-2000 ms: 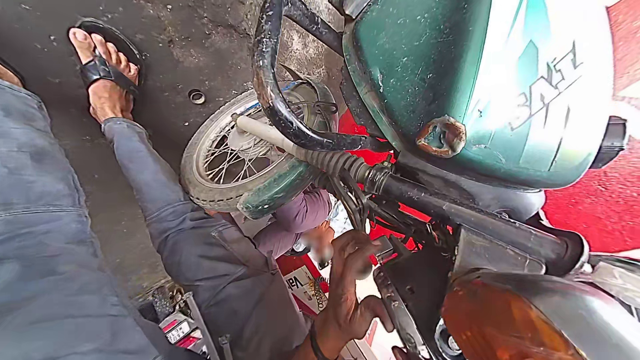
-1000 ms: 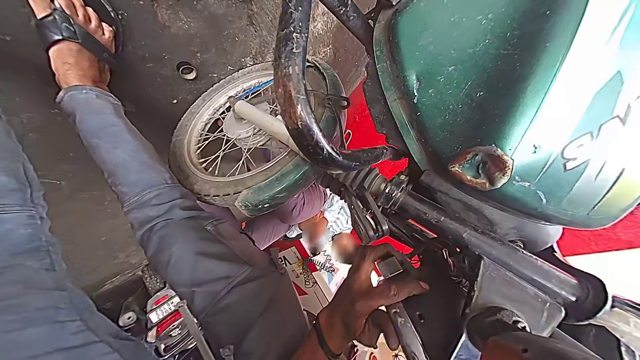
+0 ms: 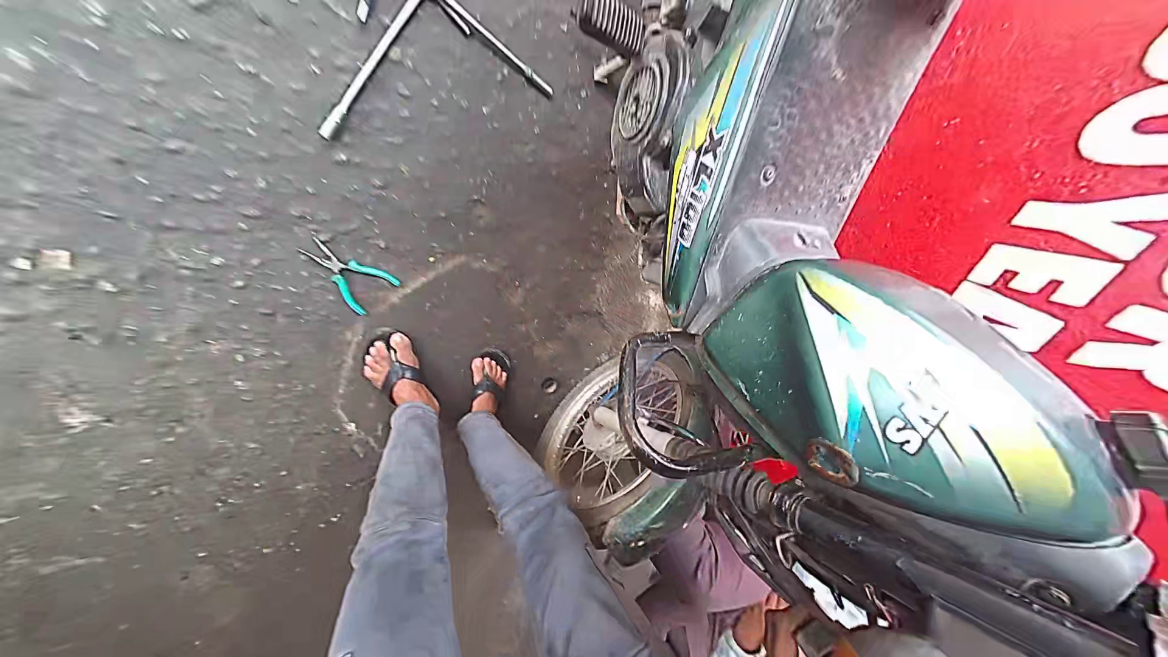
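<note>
Neither my left hand nor my right hand is in view. The motorcycle's green fuel tank (image 3: 766, 365), with a rusty dent low on its side, lies right of my legs. Its front wheel (image 3: 568, 447) stands below and left of the tank, beside the black tubular crash guard (image 3: 628, 392). A black fork with a rubber gaiter (image 3: 744, 490) runs toward the lower right. On the ground ahead of my feet rest needle-nose pliers with teal handles (image 3: 370, 272). Farther off lies a long metal socket wrench (image 3: 374, 68).
Another person's purple clothing (image 3: 707, 570) and bare skin (image 3: 753, 630) show behind the fork. The engine (image 3: 643, 109) and green side panel (image 3: 707, 173) extend toward the top. Red flooring or board with white lettering (image 3: 985, 182) is at the right. A small round hole or ring (image 3: 548, 385) marks the ground.
The view has swung up and back widely. My hand, earlier holding a metal part near the headlight and fork, is out of view. The pliers and long wrench have come into view.
</note>
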